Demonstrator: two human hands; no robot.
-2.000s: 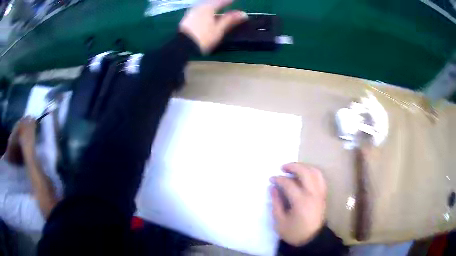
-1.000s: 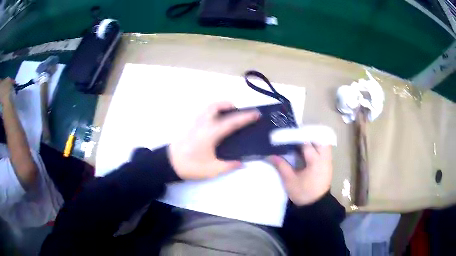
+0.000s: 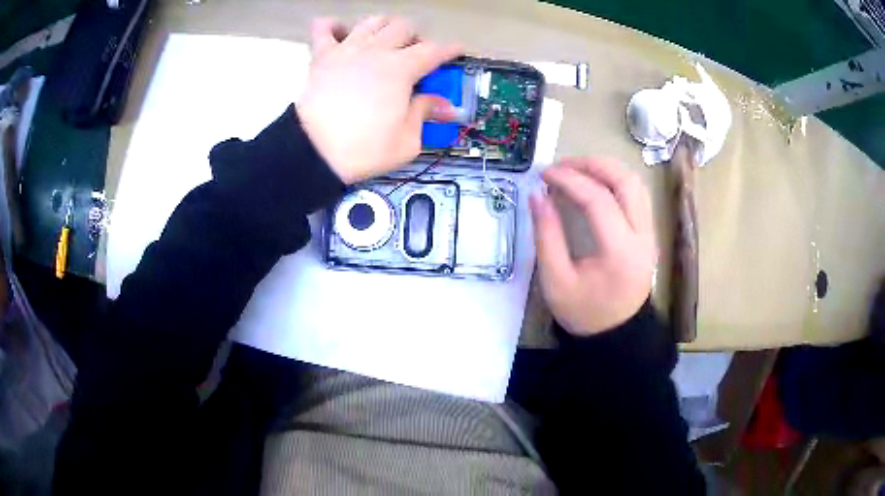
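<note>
The radio unit lies opened on the white work sheet [image 3: 388, 329]. The rear housing half [image 3: 533, 111] is at the back, with the blue battery pack [image 3: 442, 97] and the green circuit board [image 3: 505, 102]. The front housing half [image 3: 456, 266] lies nearer me, holding the white-ringed speaker driver [image 3: 363, 218] and an oval part [image 3: 418, 225]. Thin lead wires [image 3: 500, 133] join the halves. My left hand [image 3: 364, 107] holds the left end of the rear half, thumb on the battery. My right hand [image 3: 602, 242] is beside the front half's right end, fingers apart, empty.
A padded hammer [image 3: 686, 232] with a white-wrapped head lies at the right. A black waiting unit [image 3: 105, 58] stands at the upper left. A yellow-handled tool [image 3: 63, 250] lies at the far left. A white strip [image 3: 566, 75] sticks out beside the rear half.
The closed black unit between my hands is now open in two halves on the sheet. My right hand has let go of the unit. The view has shifted.
</note>
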